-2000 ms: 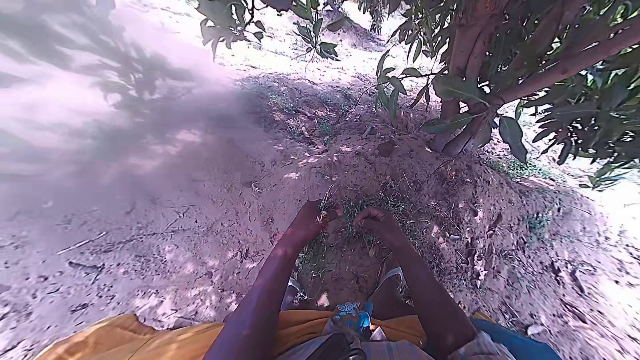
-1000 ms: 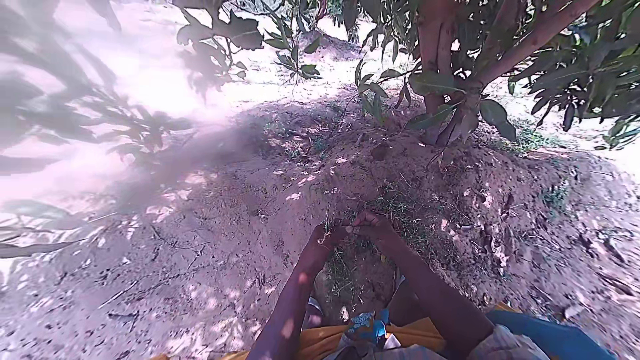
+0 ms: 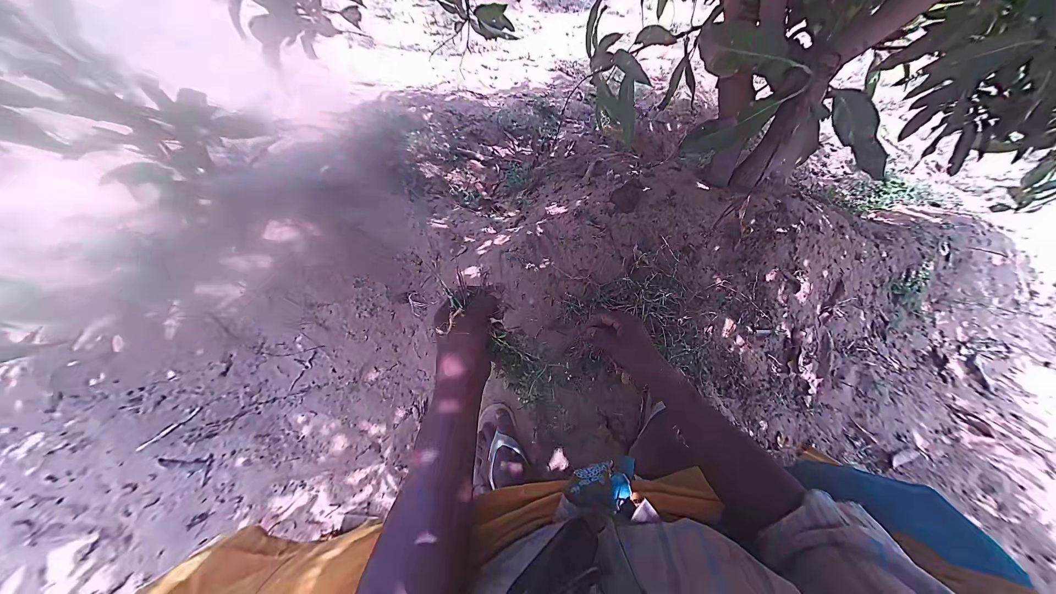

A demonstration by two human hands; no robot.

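My left hand (image 3: 468, 315) is closed around a small bunch of grass (image 3: 459, 299), whose blades poke out above the fist. Just right of it, low green grass (image 3: 528, 363) grows on the bare soil between the two hands. My right hand (image 3: 617, 337) is bent down at the edge of a grass patch (image 3: 648, 299) on the slope of a soil mound. Its fingertips are near the blades, and whether they grip any cannot be told.
A tree trunk (image 3: 771, 132) with low leafy branches (image 3: 858, 124) rises at the upper right from the mound (image 3: 825, 256). Blurred leaves (image 3: 165, 132) hang at the upper left. My sandalled foot (image 3: 501, 450) is below the left hand; a dry twig (image 3: 169, 429) lies at the left.
The hands were together one second ago and are now apart, the left one further left with grass in it, the right one over the grass patch. The view has shifted.
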